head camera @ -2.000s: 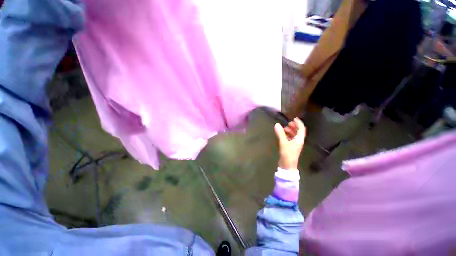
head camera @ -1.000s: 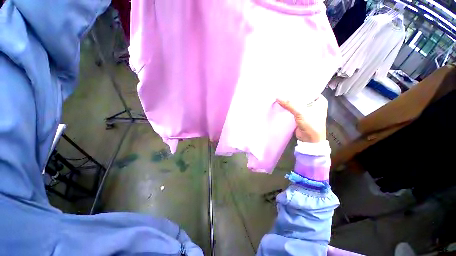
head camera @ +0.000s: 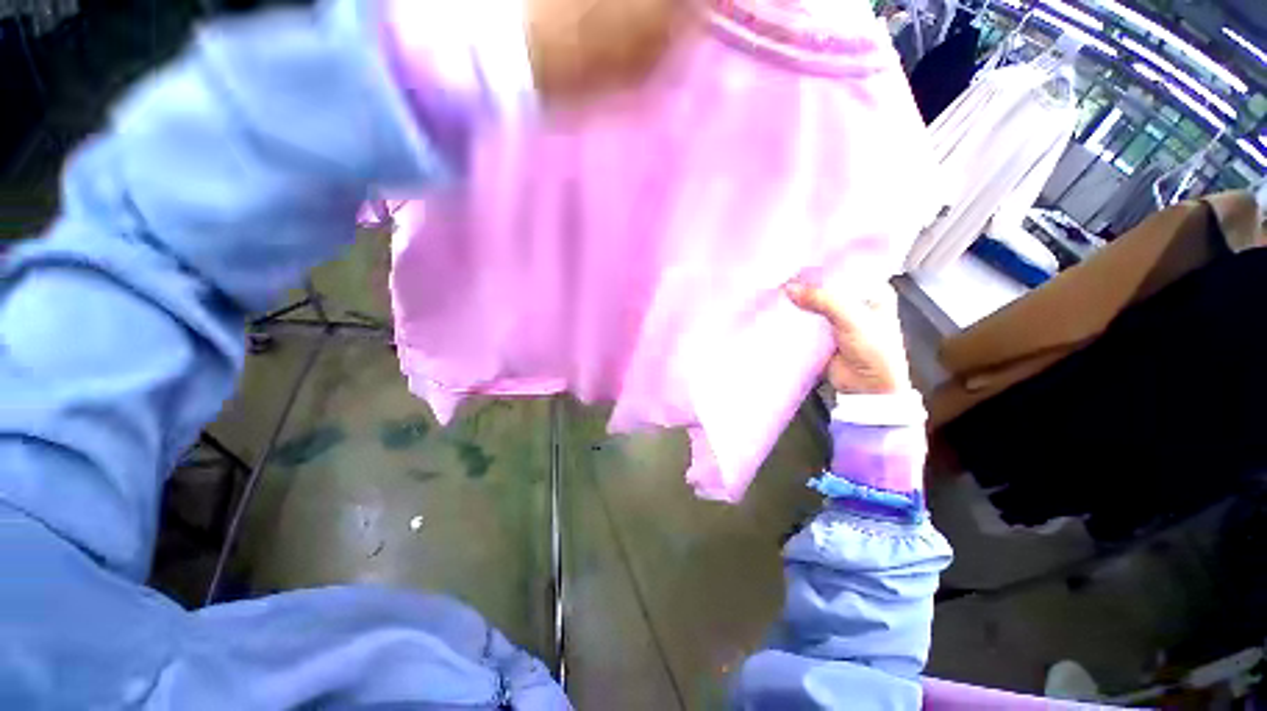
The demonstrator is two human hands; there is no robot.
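A pink top (head camera: 598, 278) hangs in front of me, its ribbed round band near the top edge of the view. Its right part looks almost white under glare, and its lower edge hangs unevenly above the floor. My right hand (head camera: 855, 340) grips the top's right side between thumb and fingers; some fingers are hidden by cloth. My left hand (head camera: 605, 49) is a blur at the top, in front of the top's upper left. Its fingers cannot be made out.
A thin metal bar (head camera: 559, 556) runs along the green-grey floor below the top. Pale garments (head camera: 994, 153) hang at upper right near a white table. Brown material (head camera: 1098, 292) and dark garments (head camera: 1112, 403) are at right. Pink cloth (head camera: 1014, 699) shows at the bottom right.
My left hand and forearm have come in across the upper left of the pink top. My right hand, open two seconds ago, grips the top's side, as it did one second ago.
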